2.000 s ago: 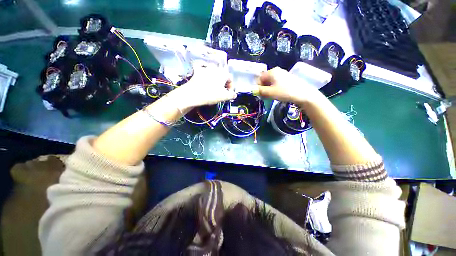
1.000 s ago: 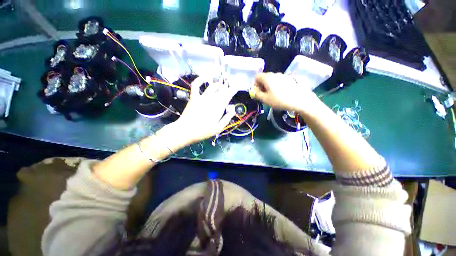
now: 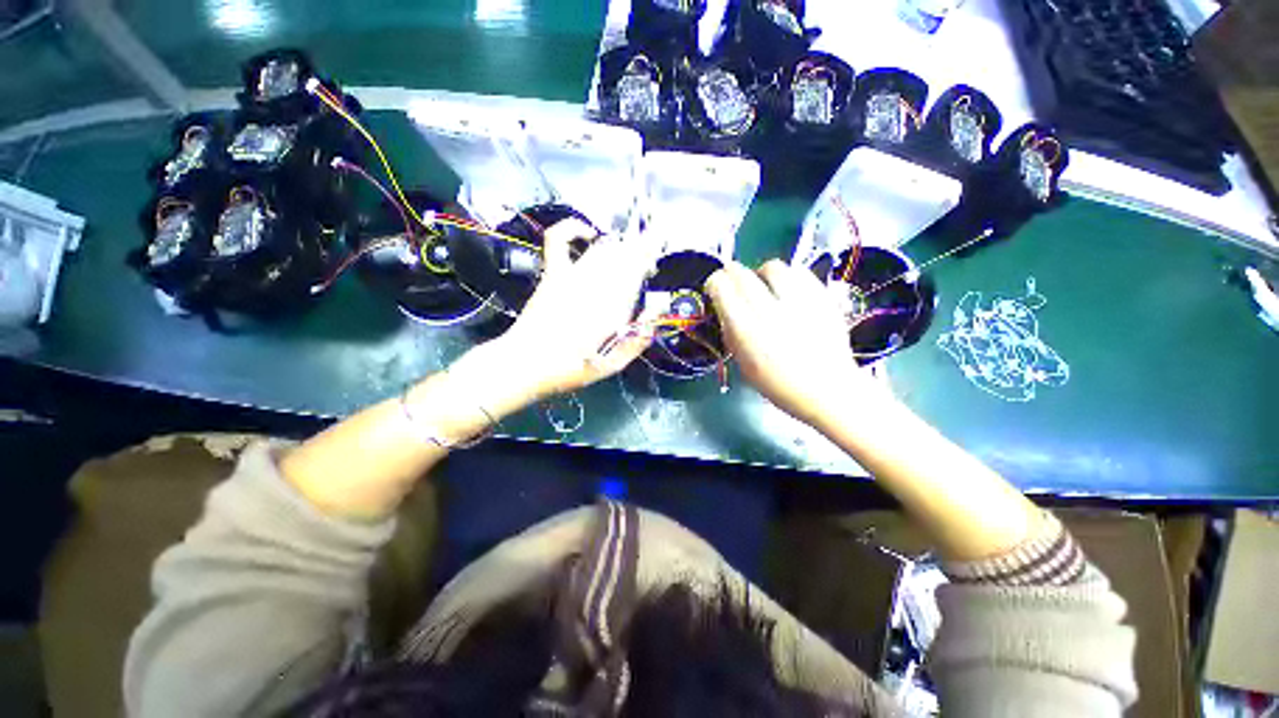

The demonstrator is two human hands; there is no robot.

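Note:
A camera base housing [image 3: 685, 351] with a round black cup stands between my hands. A white bracket plate [image 3: 701, 197] stands behind it. Red, yellow and orange leads [image 3: 682, 324] lie across the cup's centre. My left hand [image 3: 582, 312] is at the cup's left side, its fingers spread around the rim and near the leads; whether it grips a lead cannot be told. My right hand [image 3: 780, 334] is at the cup's right rim with curled fingers; what is between its fingertips is hidden. Another base housing [image 3: 891, 312] stands right of my right hand.
Two more cups [image 3: 446, 288] with white plates stand at the left. Black camera head modules cluster at the left [image 3: 239, 225] and back right [image 3: 884, 112]. A tangle of thin white strands [image 3: 1006, 344] lies at the right. A dark tray [image 3: 1122, 98] is at the far right.
My right hand has moved down from the bracket plate to the cup's right rim. My left hand has moved from the plate to the cup's left side. The right housing shows more fully.

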